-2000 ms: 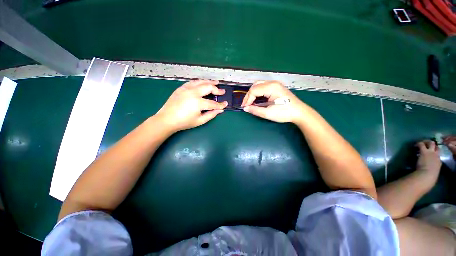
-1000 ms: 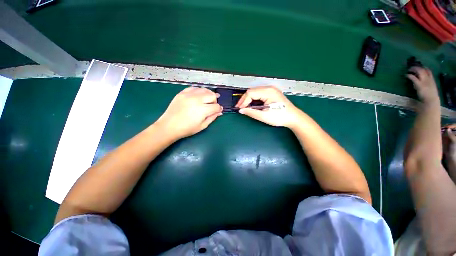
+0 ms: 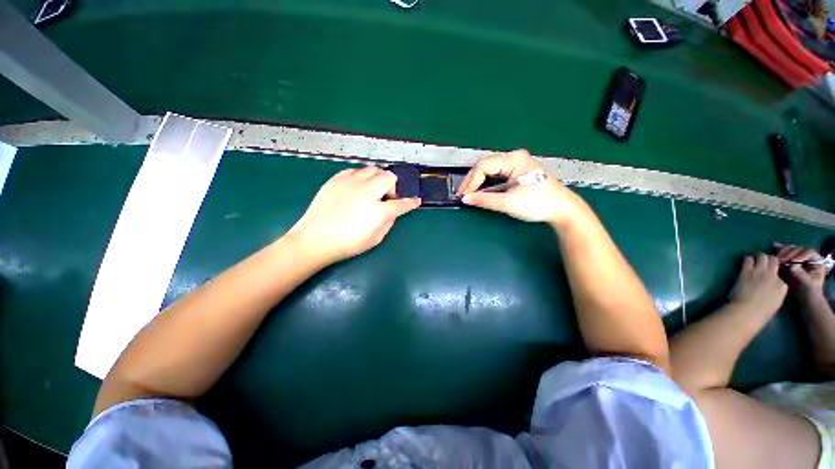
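Note:
A black phone handset (image 3: 434, 187) lies open-back up against the metal edge rail. My left hand (image 3: 346, 212) grips its left end. My right hand (image 3: 515, 190) is at its right end, fingertips low on the handset, holding a slim pale tool (image 3: 494, 187) that points left. The tool's tip is too small to make out. A silver-gold inner area shows between the hands. A long white sticker sheet (image 3: 137, 247) with grey rectangles at its far end lies left of my left arm.
The pale edge rail (image 3: 320, 142) runs across, with a grey post (image 3: 78, 87) at left. The green belt beyond carries handsets (image 3: 623, 103) and a red tray (image 3: 778, 46) at upper right. A neighbour's hands (image 3: 774, 275) work at right.
My right hand has shifted slightly right, uncovering more of the handset's inner area. Handsets on the belt have moved left. The neighbour's reaching arm has drawn back to the bench.

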